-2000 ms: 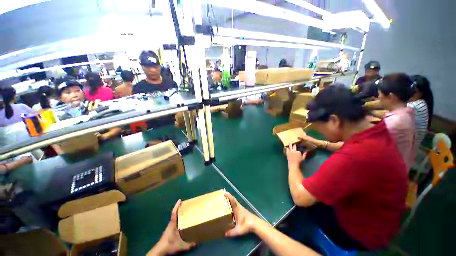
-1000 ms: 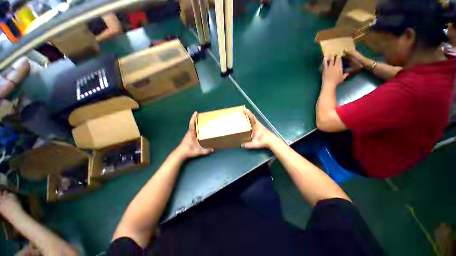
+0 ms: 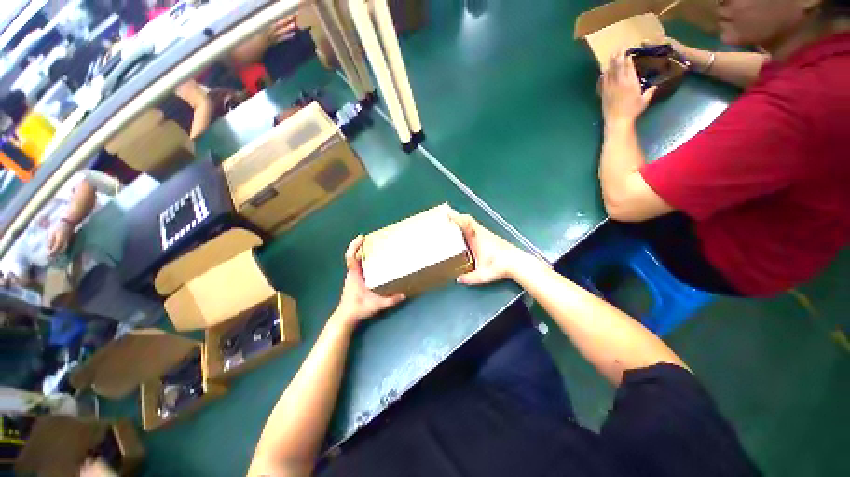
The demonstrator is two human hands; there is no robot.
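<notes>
A closed brown carton (image 3: pixel 417 253) is between my two hands over the green bench (image 3: pixel 373 363), near its front edge. Its lid is shut and looks pale in the light. My left hand (image 3: pixel 362 287) grips its left end. My right hand (image 3: pixel 481 252) grips its right end. Two open mailer boxes stand to the left, with lids up. The nearer-to-centre open box (image 3: pixel 250 337) and the other open box (image 3: pixel 177 384) hold dark bundled contents. Whether the held carton touches the bench is hard to tell.
A large printed carton (image 3: pixel 294 170) and a black unit with white dots (image 3: pixel 177 219) lie behind the open boxes. Cream posts (image 3: pixel 387 74) rise at the back. A person in red (image 3: pixel 760 186) works at an open box (image 3: pixel 643 61) on the right. Another open box (image 3: pixel 70 445) is lower left.
The view has tipped down and turned. Both hands still hold the closed carton at its ends. The neighbour's box on the right now shows dark contents under that person's hands.
</notes>
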